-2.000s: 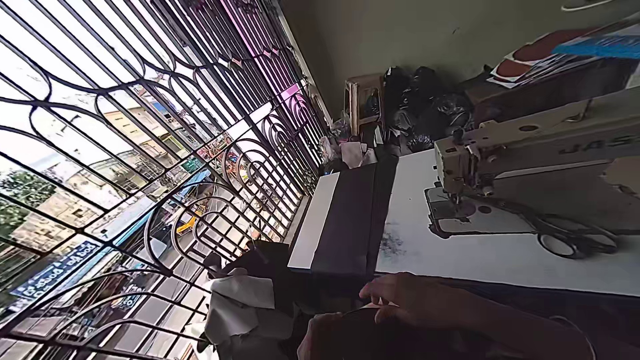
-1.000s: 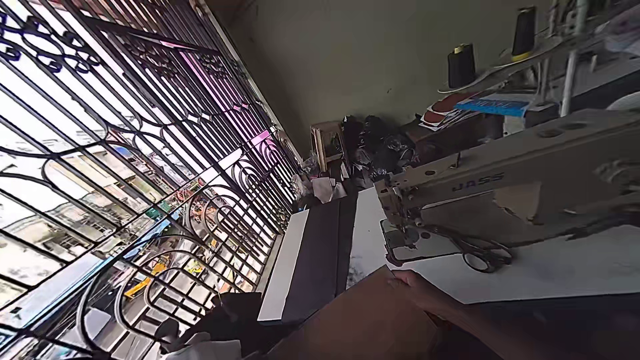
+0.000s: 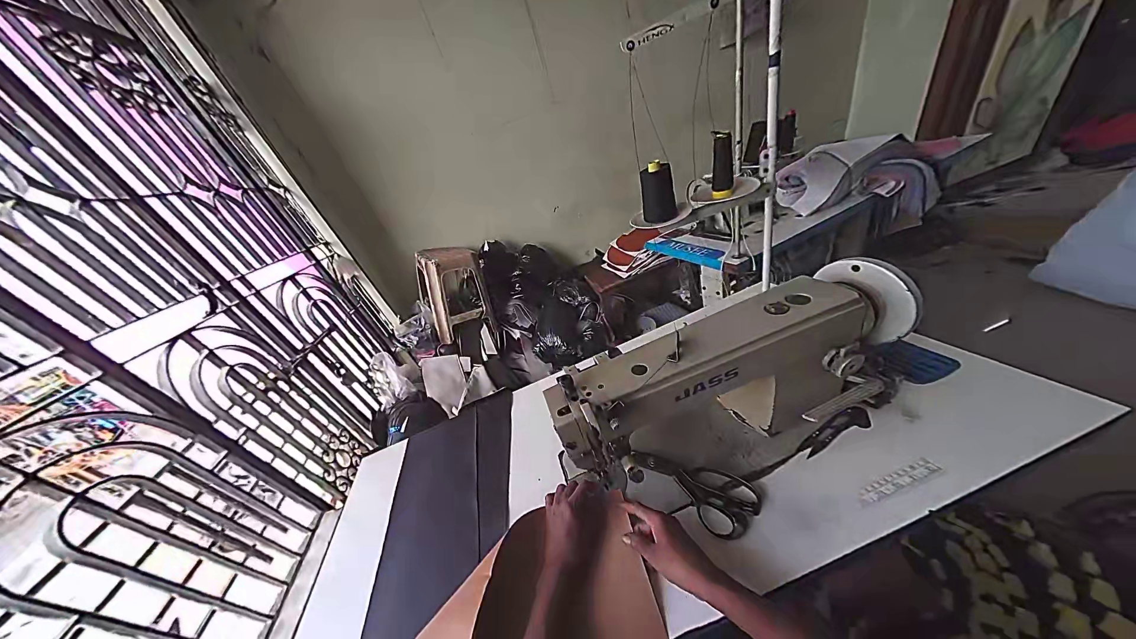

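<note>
A brown sheet of material [image 3: 612, 586] lies at the front of the white sewing table, its far end under the needle area of a beige JASS sewing machine [image 3: 710, 382]. My left hand [image 3: 575, 519] rests on the sheet just before the presser foot, fingers together. At the sheet's right edge, my right hand [image 3: 661, 541] holds it near the needle. Black-handled scissors [image 3: 719, 501] lie on the table beside the machine head, right of my hands. A dark strip of material [image 3: 435, 515] lies across the table's left part.
A barred metal window grille [image 3: 177, 311] runs along the left. Behind the table stand a wooden stool [image 3: 453, 288] and black plastic bags [image 3: 541, 302]. Black thread cones [image 3: 658, 193] sit on a stand behind the machine. A blue tray [image 3: 919, 362] lies near the handwheel.
The brown sheet, in my right hand's grasp one second ago, has moved to the needle area. Both hands are now at the machine's needle end. The view has swung right.
</note>
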